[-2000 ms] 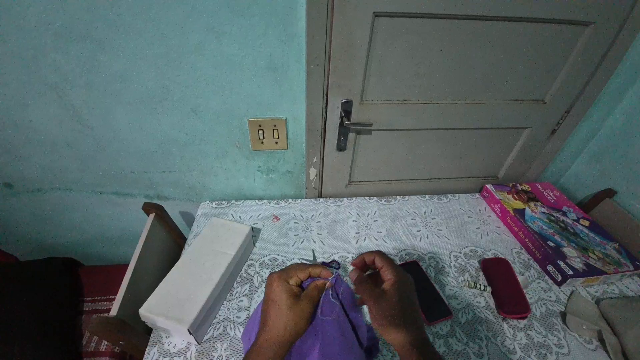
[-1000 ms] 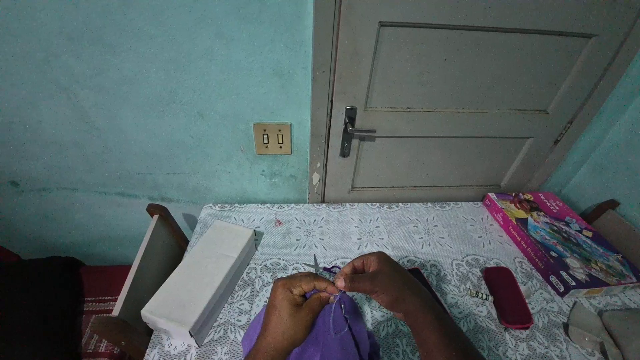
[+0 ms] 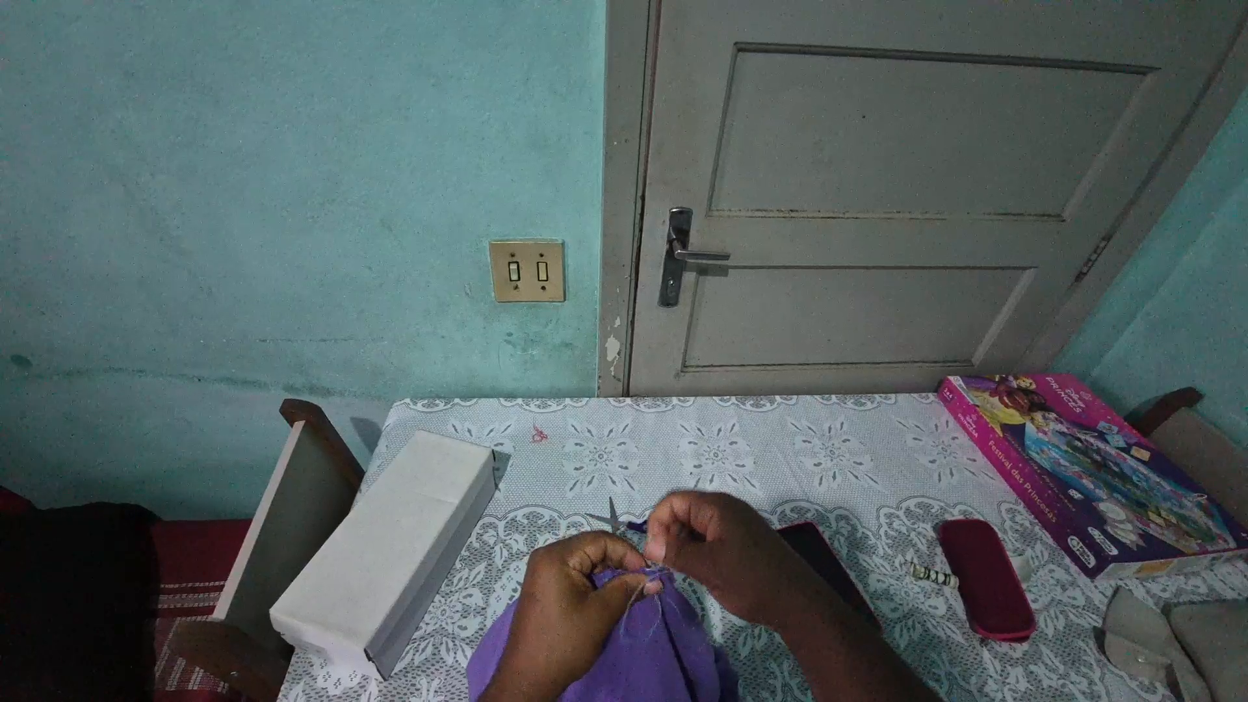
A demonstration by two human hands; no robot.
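Observation:
Purple fabric [image 3: 648, 658] hangs gathered below my hands at the near edge of the table. My left hand [image 3: 575, 604] pinches its upper edge between thumb and fingers. My right hand [image 3: 717, 556] is just right of and above the left, its fingertips closed together close to the fabric's edge; whether they hold a needle or thread is too small to tell. Pale thread [image 3: 655, 609] lies loosely over the fabric. Scissors [image 3: 614, 515] lie just beyond my fingers, blades showing and the dark handle partly hidden.
The table has a white lace cloth [image 3: 717, 453]. A white box [image 3: 390, 546] lies at left, a dark phone [image 3: 829, 570] beside my right forearm. Rightward are a small patterned item [image 3: 933, 575], a dark red case [image 3: 985, 580], a pink board game box [image 3: 1092, 468] and grey fabric [image 3: 1136, 634]. Chairs flank the table.
Two seconds ago my right hand was apart from the left; it came in to the left fingertips, and now sits slightly above them. My left hand has kept its pinch on the purple fabric.

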